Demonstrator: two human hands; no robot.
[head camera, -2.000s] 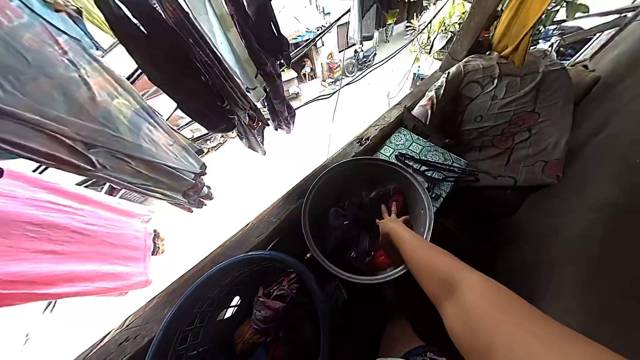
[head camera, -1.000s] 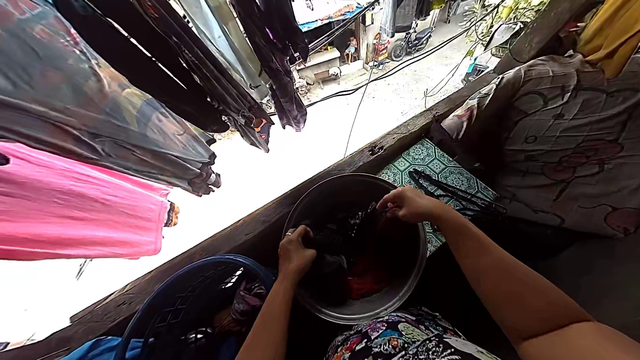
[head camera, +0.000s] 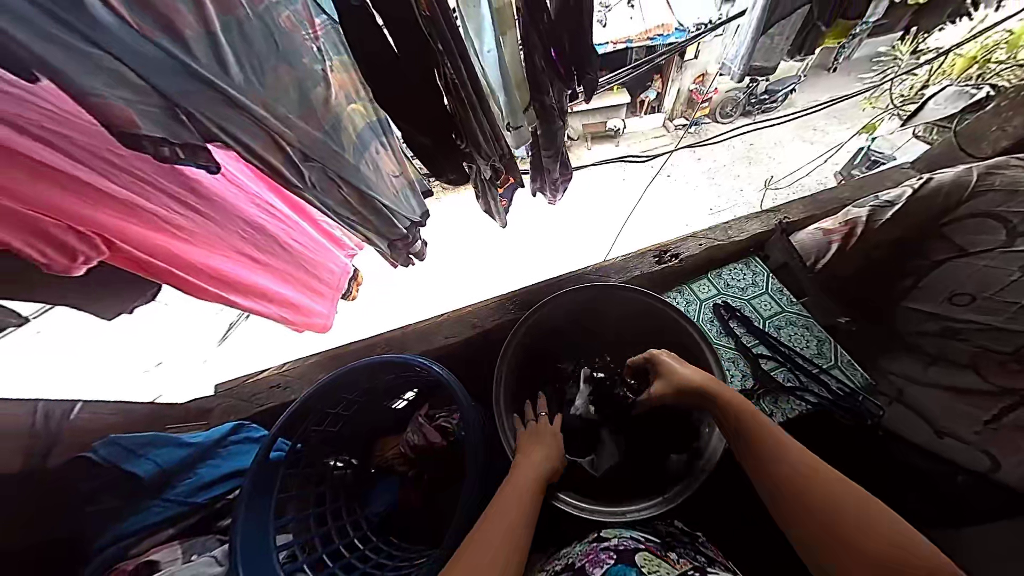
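A round metal basin (head camera: 698, 336) holds dark, wet-looking cloth (head camera: 612, 400) with a pale patch. My right hand (head camera: 660, 380) is inside the basin's right half, its fingers curled and pinched on the dark cloth. My left hand (head camera: 540, 444), with a ring on one finger, lies with spread fingers at the basin's left inner side; whether its fingertips touch cloth is hard to see. Left of the basin stands a blue plastic laundry basket (head camera: 260, 488) with crumpled patterned cloth (head camera: 432, 428) inside.
Behind the basin runs a wooden ledge (head camera: 472, 320). Black hangers (head camera: 768, 352) lie on a green patterned surface (head camera: 740, 288) at right. A pink garment (head camera: 208, 232) and dark clothes (head camera: 544, 104) hang at upper left. Blue cloth (head camera: 176, 468) lies left of the basket. A draped patterned cloth (head camera: 952, 304) is at right.
Two seconds ago only my right hand showed, spread over the cloth; my left hand has since come into the basin. Red cloth seen earlier in the basin no longer shows. The view has shifted.
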